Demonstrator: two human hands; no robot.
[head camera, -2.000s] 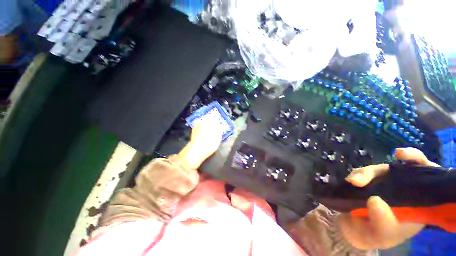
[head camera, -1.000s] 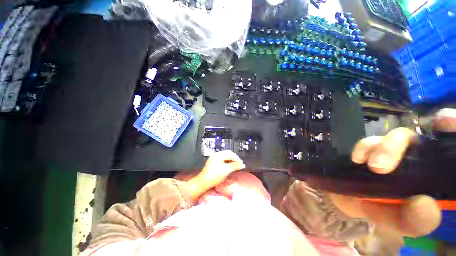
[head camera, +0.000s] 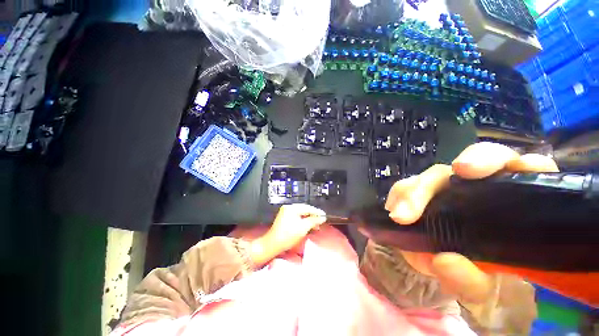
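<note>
My right hand grips a thick black and orange-red electric screwdriver at the right; its thin bit points left. My left hand is at the bench's front edge, thumb and fingertips together at the bit's tip; whether a screw is between them is too small to tell. Two black housings with shiny parts, one at the left and one at the right, lie just beyond my left hand. More black housings lie in rows behind; the screwdriver hides part of them. A blue tray holds silvery-white screws.
Loose black parts with green pieces lie behind the tray. A clear plastic bag and circuit boards are at the back. A black mat and pale plates are left. Blue crates stand right.
My left hand has left the screw tray and come to the bench's front edge. My right hand has brought the screwdriver left, its bit now at the left fingertips. The view has turned.
</note>
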